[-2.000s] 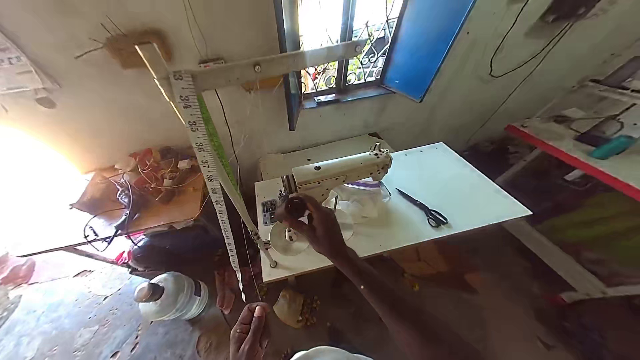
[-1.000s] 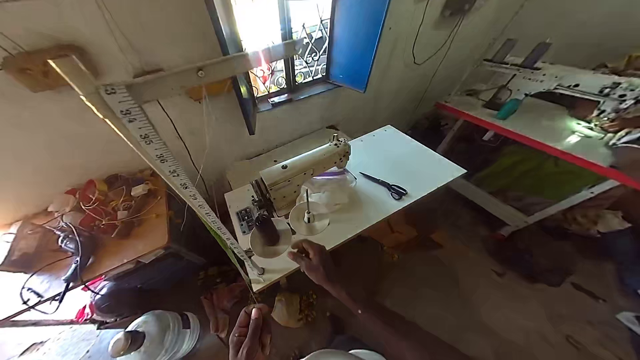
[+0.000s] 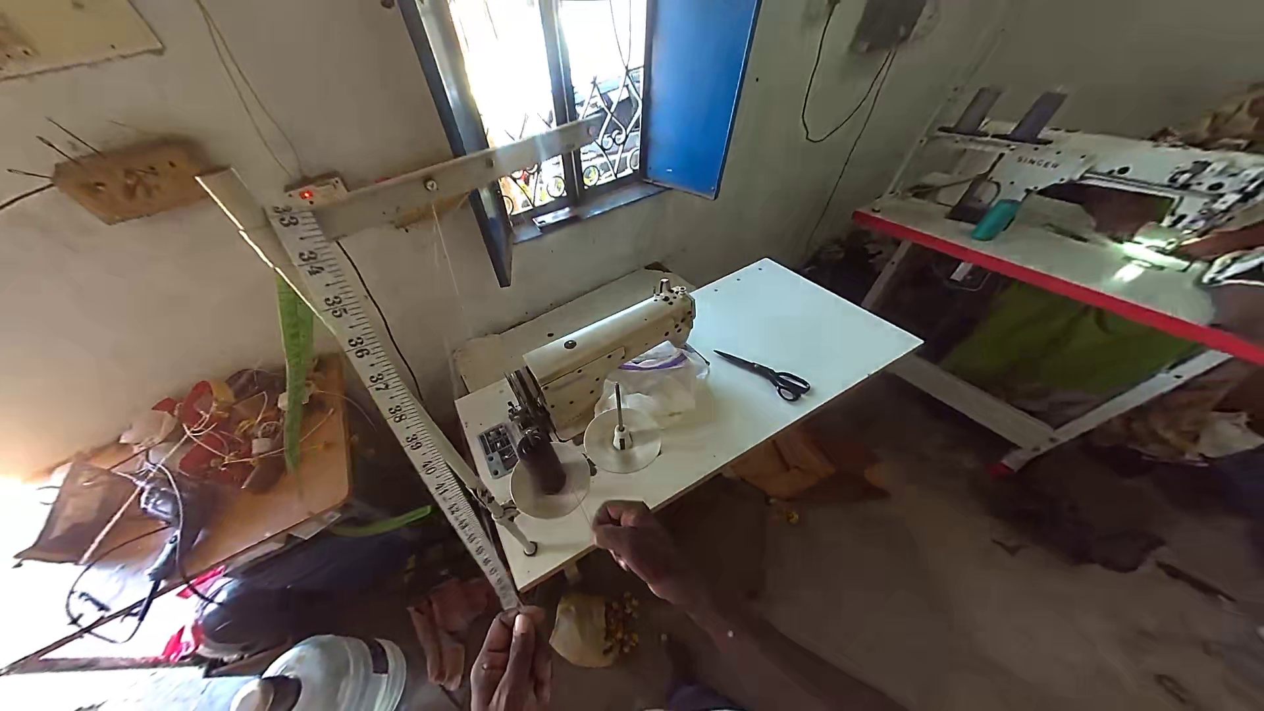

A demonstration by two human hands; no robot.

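My left hand (image 3: 511, 660), low in view, has thumb and fingers pinched together just below the lower end of a white measuring tape (image 3: 403, 410). The tape hangs from a thread stand's bar (image 3: 454, 176); whether the fingers grip it or a thread is unclear. My right hand (image 3: 637, 548) is at the sewing table's front edge, its fingers curled together, with a thin thread seemingly at the fingertips. Beside it a dark thread cone (image 3: 541, 462) stands on a round holder, next to a bare spool pin (image 3: 620, 420). Behind them is a sewing machine head (image 3: 604, 346).
Black scissors (image 3: 775, 375) and a clear plastic bag (image 3: 657, 380) lie on the white table (image 3: 820, 316). Another sewing machine (image 3: 1062, 163) stands at right, with part of a person's hand at its edge. A side table (image 3: 321, 434) with tangled cords and a white container (image 3: 341, 676) are at left.
My right hand was on the dark thread cone and has moved off it, down toward the table's front edge. My left hand stays low, fingers pinched. The view has swung right.
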